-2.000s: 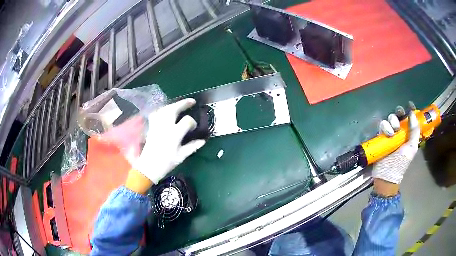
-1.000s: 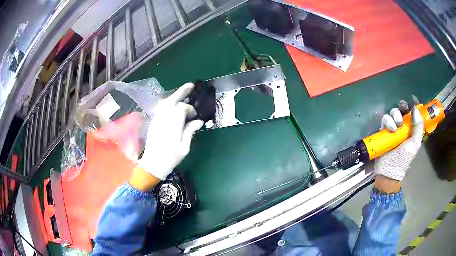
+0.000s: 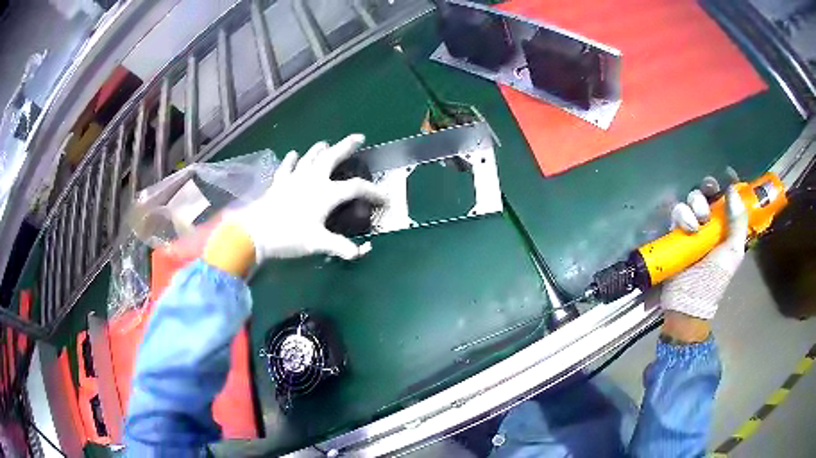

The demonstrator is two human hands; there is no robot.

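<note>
The silver fan bracket (image 3: 488, 182) lies on the green bench, its right opening empty. A black axial fan (image 3: 352, 217) sits at its left end, partly hidden by my left hand. My left hand (image 3: 304, 199), in a white glove, is over this fan with fingers spread around it. My right hand (image 3: 711, 259), gloved, holds the orange electric screwdriver (image 3: 684, 257) over the bench's front rail; its black nose points left. A second fan with a wire finger guard (image 3: 298, 353) lies on the bench below my left hand.
A fan assembly (image 3: 559, 72) rests partly on a red sheet (image 3: 662, 80) at the upper right. A crumpled clear bag (image 3: 242, 179) and another red sheet (image 3: 234, 385) lie at left. A metal rack (image 3: 192, 112) runs behind. A dark rod (image 3: 534, 253) lies right of the bracket.
My left hand has turned and spread its fingers over the fan at the bracket. That fan looked tilted upright one second ago and now appears lower. My right hand barely moved.
</note>
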